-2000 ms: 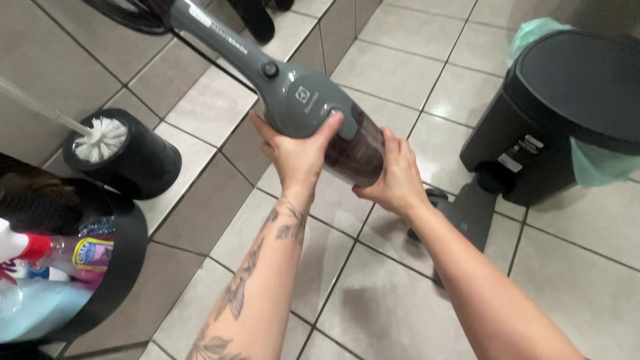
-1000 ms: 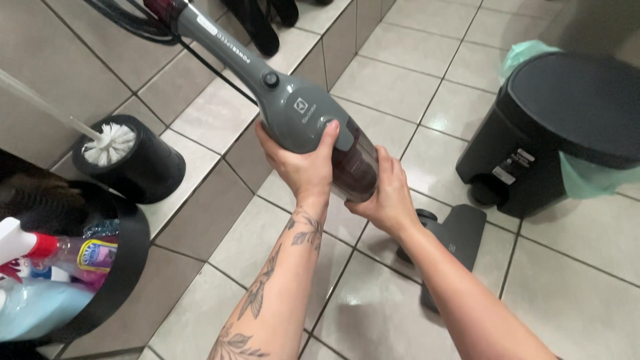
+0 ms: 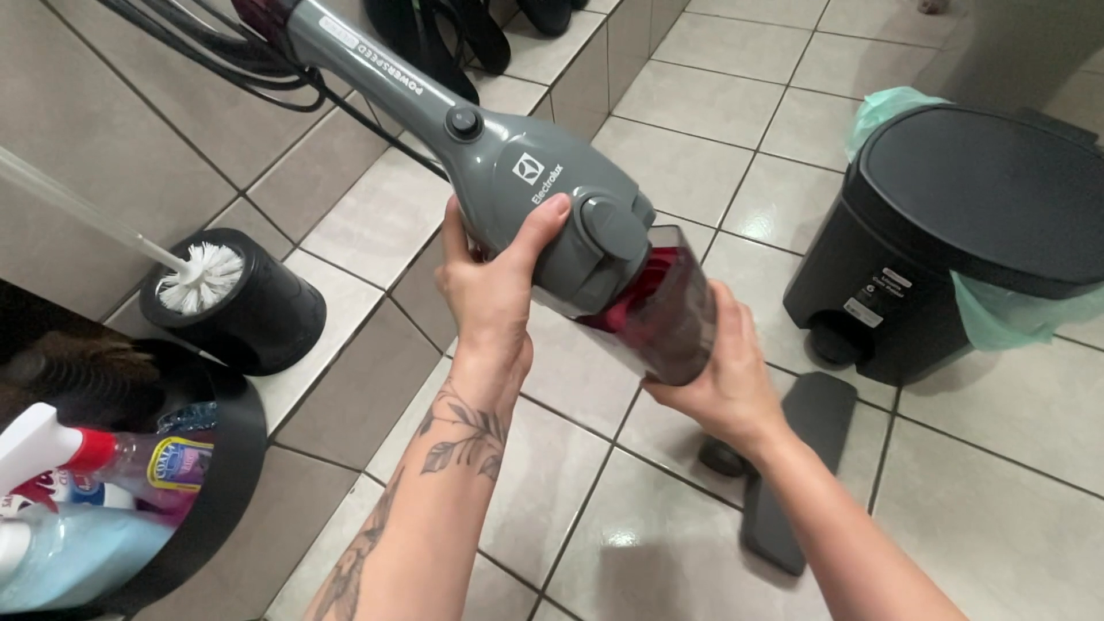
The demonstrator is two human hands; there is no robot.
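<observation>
A grey Electrolux stick vacuum cleaner body (image 3: 552, 172) slants across the upper middle, its handle toward the upper left. My left hand (image 3: 500, 276) grips the body from below, with the thumb beside the round latch button. Around the smoky transparent dust container (image 3: 660, 319) my right hand (image 3: 724, 371) is closed. The container sits tilted at the body's lower end, and a dark red part shows inside its upper rim. Behind my right wrist, the grey floor nozzle (image 3: 802, 466) lies on the tiles, partly covered by the forearm.
A black pedal bin (image 3: 914, 250) with a green liner stands at the right. On the tiled ledge at the left is a toilet brush in a black holder (image 3: 250, 319). A black basket (image 3: 237, 457) with cleaning bottles is at lower left; black footwear (image 3: 483, 39) stands behind.
The dust container has come partly away from the vacuum body, exposing the red part inside. My right hand has moved with it, slightly away from the body.
</observation>
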